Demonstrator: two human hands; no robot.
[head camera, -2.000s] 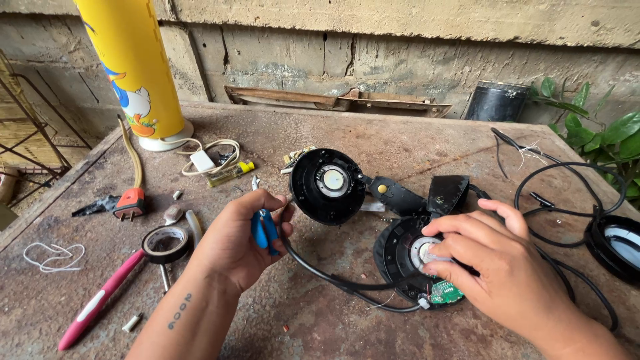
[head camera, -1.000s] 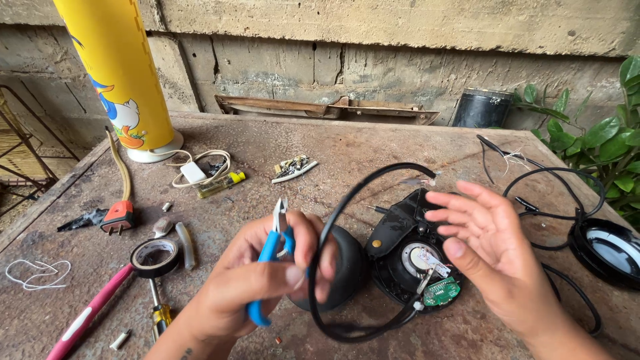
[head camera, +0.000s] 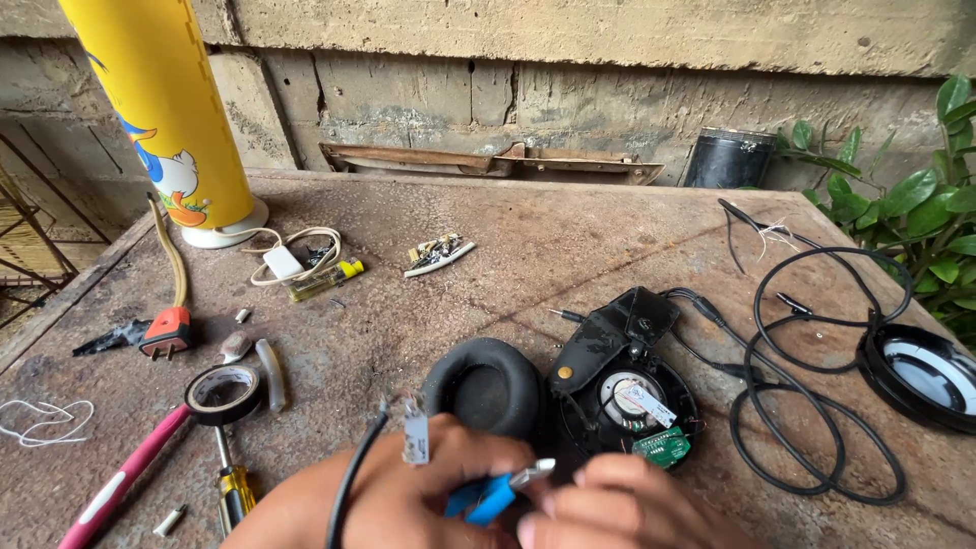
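My left hand is closed around blue-handled cutting pliers, their metal jaws pointing right. Over its back stand a black cable with a stripped end and a small white board with wires. My right hand is close beside the jaws, fingers bent and blurred; whether it pinches anything is hidden. Just beyond the hands lies a headphone set: one padded ear cup, and one opened ear cup showing its driver, a white strip and a green circuit board.
At left lie black tape, a screwdriver, a pink-handled tool, an orange plug and a lighter. A yellow cylinder stands behind. Coiled black cable and a round black frame lie at right.
The padded ear cup, raised near my left hand two seconds ago, now rests on the table. Both hands have come down closer together, and the pliers now point right instead of up.
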